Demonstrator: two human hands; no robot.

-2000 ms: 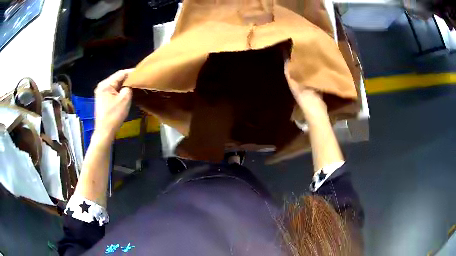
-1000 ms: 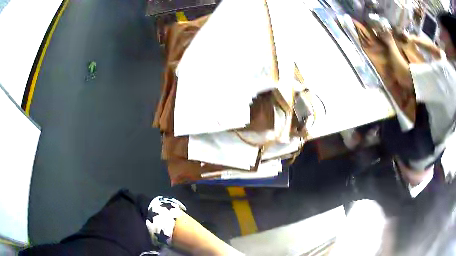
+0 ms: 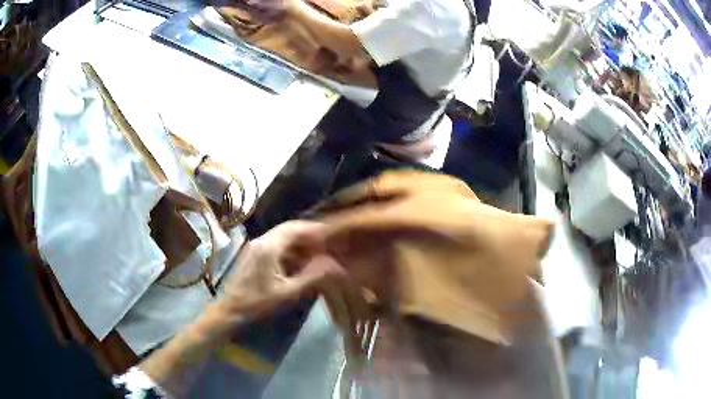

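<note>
My left hand reaches in from the lower left, with a white cuff at the wrist. Its thumb and fingers are closed on the left edge of a tan-brown bag piece. The piece is limp, folded and blurred, and it hangs in the middle of the view. Its right end lies at the right of centre. My right hand cannot be made out; the bag piece and blur may hide it.
White-sheeted bag pieces with thin brown handles are stacked at the left, by a white table. Another person handles brown pieces at the top. White machines stand at the right.
The view has swung right, from the floor and stack to the other person and machines. My left hand and the held brown piece have come into view; a second ago only my left forearm showed.
</note>
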